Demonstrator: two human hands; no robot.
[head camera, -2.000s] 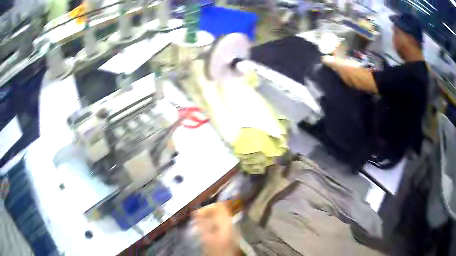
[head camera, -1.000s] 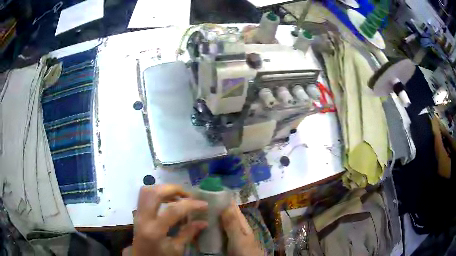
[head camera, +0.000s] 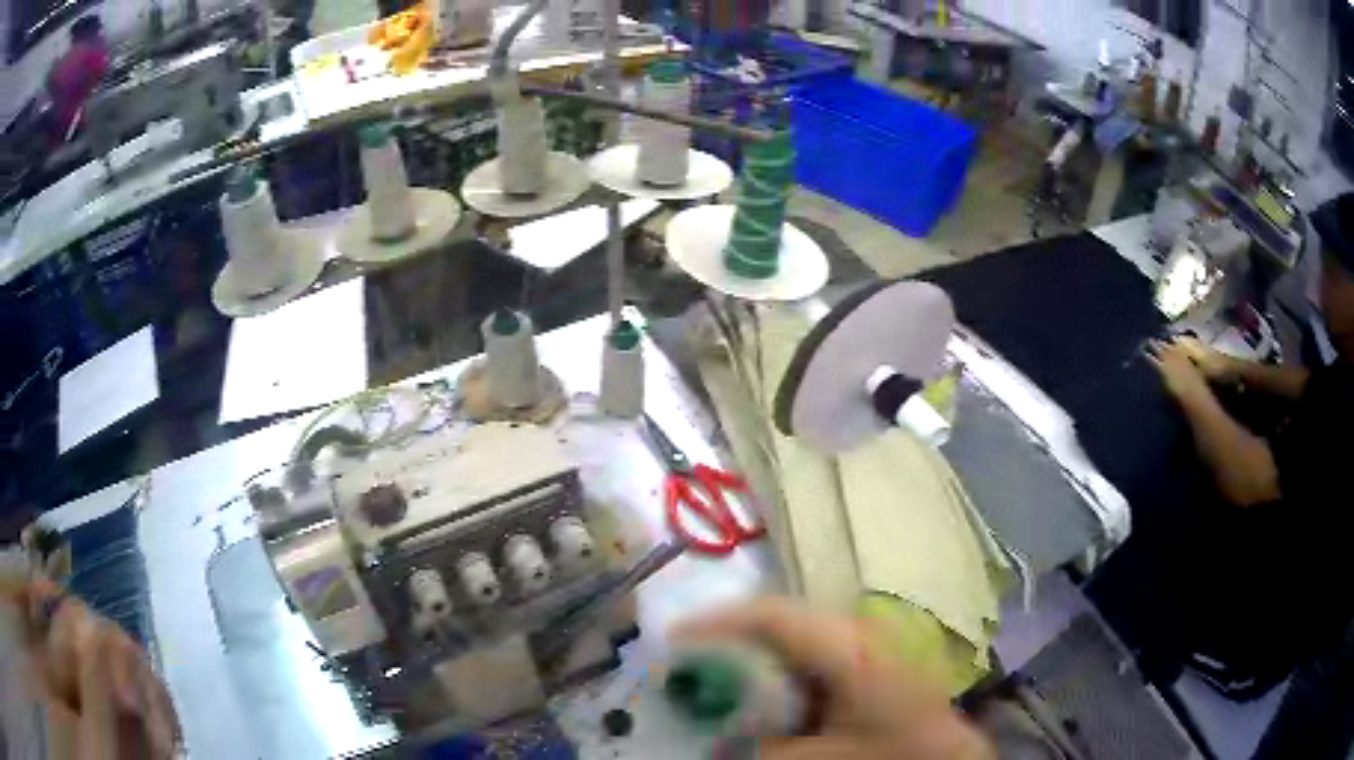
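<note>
My right hand (head camera: 854, 676), blurred at the bottom centre and cut off by the lower edge, is closed around a thread cone (head camera: 707, 692) with a green tip facing up. My left hand (head camera: 89, 668) is at the far left edge, partly cut off and blurred, with fingers bent; whether it holds anything is unclear. Between them stands the cream overlock machine (head camera: 453, 505) with its row of whitish knobs. Two more cones stand behind it, one on a tan round base (head camera: 509, 364) and one (head camera: 622, 371) on the white table.
Red-handled scissors (head camera: 713, 509) lie right of the machine. Pale green fabric (head camera: 906, 542) hangs beyond, beneath a large disc reel (head camera: 869, 364). Several cones stand on white discs behind, including a green-wound one (head camera: 760, 208). A person handles dark cloth (head camera: 1039, 319) at right.
The view has swung right and up towards the thread stand. The hands, together around the cone a second ago, are now far apart; the cone is in my right hand.
</note>
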